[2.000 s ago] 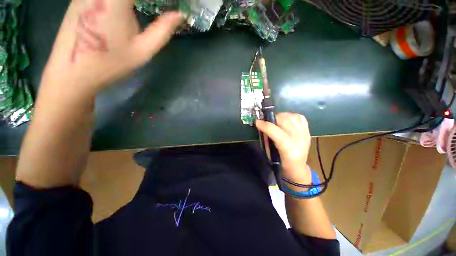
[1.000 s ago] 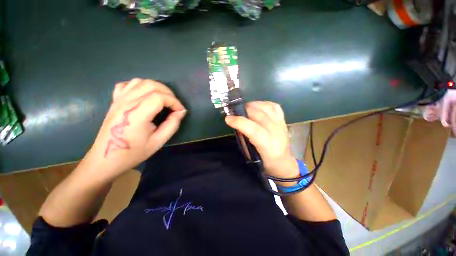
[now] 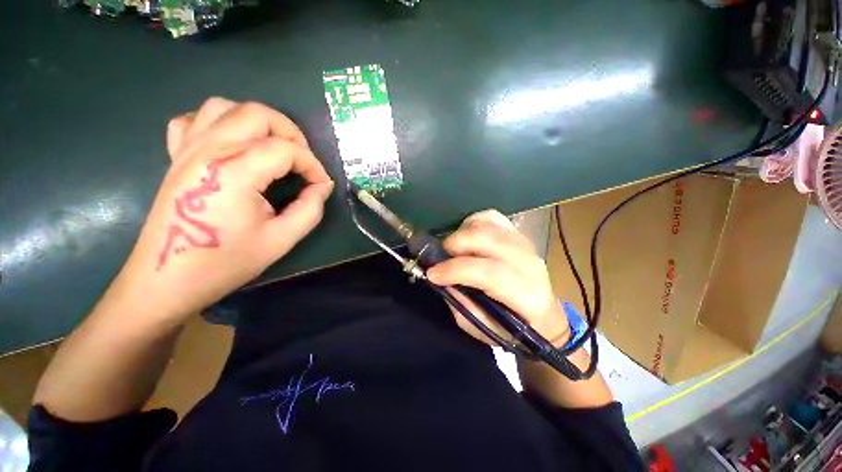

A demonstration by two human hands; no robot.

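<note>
A green and silver-white circuit board [image 3: 365, 129] lies on the dark green mat in front of me. My right hand [image 3: 499, 277] holds the soldering iron [image 3: 427, 247]. Its metal tip and the thin wire feed beside it are at the board's near end; whether they touch it I cannot tell. My left hand [image 3: 240, 194] is left of the board, thumb and index fingertips pinched together beside its near left corner. Whether anything small is between the fingertips I cannot tell.
A heap of boards [image 3: 185, 14] is at the far left edge of the mat [image 3: 591, 138]. A black fan box [image 3: 757, 78], a small red light and a pink fan [image 3: 801, 166] are at the right. Black cables run over the bench edge. An open cardboard box [image 3: 646, 277] stands below.
The view has shifted, so the board shows further left. The iron's tip has drawn back from over the board to its near end. My left fingertips are now close beside the board.
</note>
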